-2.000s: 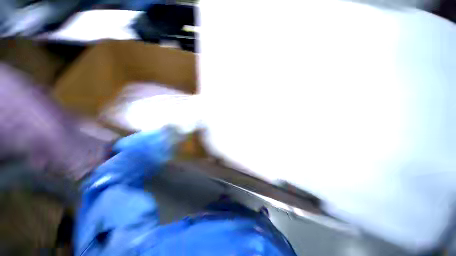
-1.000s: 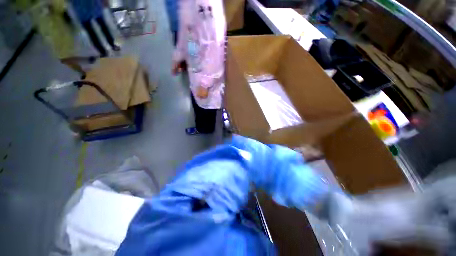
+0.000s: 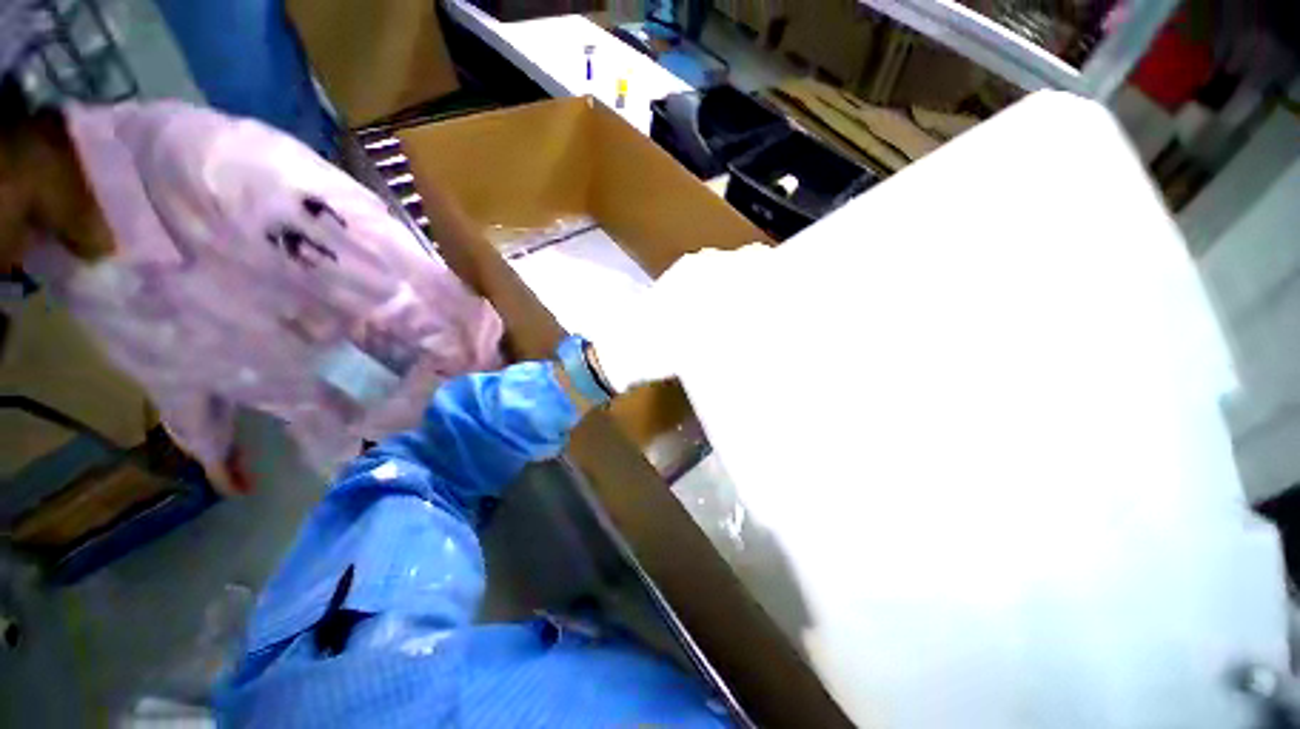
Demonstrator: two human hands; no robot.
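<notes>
A big white foam slab (image 3: 984,442), overexposed, is tilted up over the near carton at the right. My left hand (image 3: 649,339), in a white glove below a blue sleeve, is at the slab's left edge and grips it; its fingers blend into the white. My right hand cannot be made out. An open brown carton (image 3: 506,164) lies lengthwise ahead, with a flat pale item (image 3: 582,274) inside. A second open carton section (image 3: 756,641) lies nearer, partly hidden by the slab, with a shiny clear-wrapped item (image 3: 724,520) inside.
A person in a pink smock (image 3: 271,271) stands close at the left of the cartons. Roller bars (image 3: 392,171) show beside the far carton. Black bins (image 3: 791,178) and a white surface (image 3: 570,54) lie beyond. A cart (image 3: 107,513) is at lower left.
The white slab, out of view one second ago, now fills the right side, with my left hand at its edge. The view has turned, and the pink-smocked person appears much nearer at the left.
</notes>
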